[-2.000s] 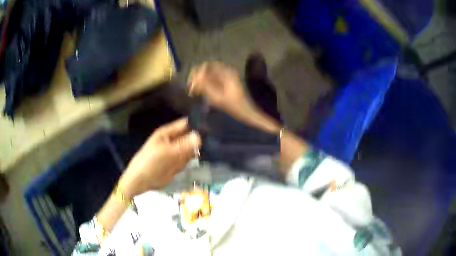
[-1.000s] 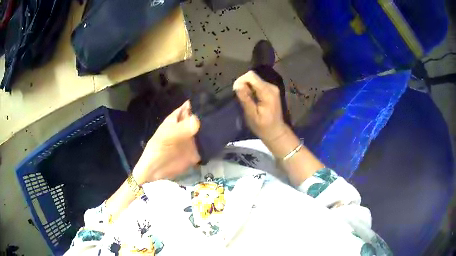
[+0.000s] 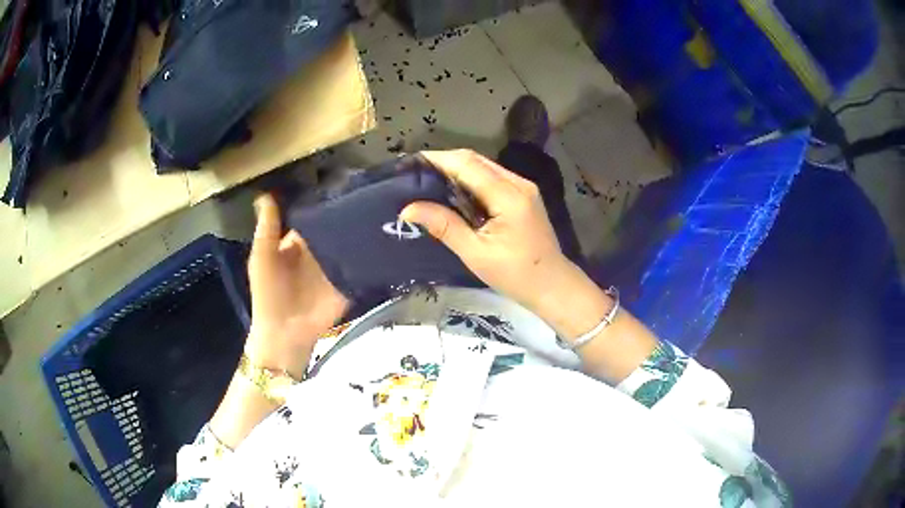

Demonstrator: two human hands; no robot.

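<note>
A black sewn piece (image 3: 357, 243) is stretched out flat between my hands above my lap, its face up. A small pale logo shows near its right end. My left hand (image 3: 288, 283) holds its left end, with the thumb at the upper left corner. My right hand (image 3: 496, 218) grips its right end, with the thumb lying on the face beside the logo and the fingers at the far edge and behind. No snips can be made out in either hand.
Black pieces (image 3: 223, 74), some with pale logos, lie on tan cardboard (image 3: 318, 99) at upper left. A blue slotted crate (image 3: 74, 357) with dark contents stands at lower left. Blue bins (image 3: 655, 60) and a blue plastic sheet (image 3: 729, 218) are at right. Dark scraps dot the tiled floor (image 3: 496, 50).
The piece was bunched between my hands and is now spread flat with its logo showing. My left hand has opened out along its left end; my right thumb now lies on its face.
</note>
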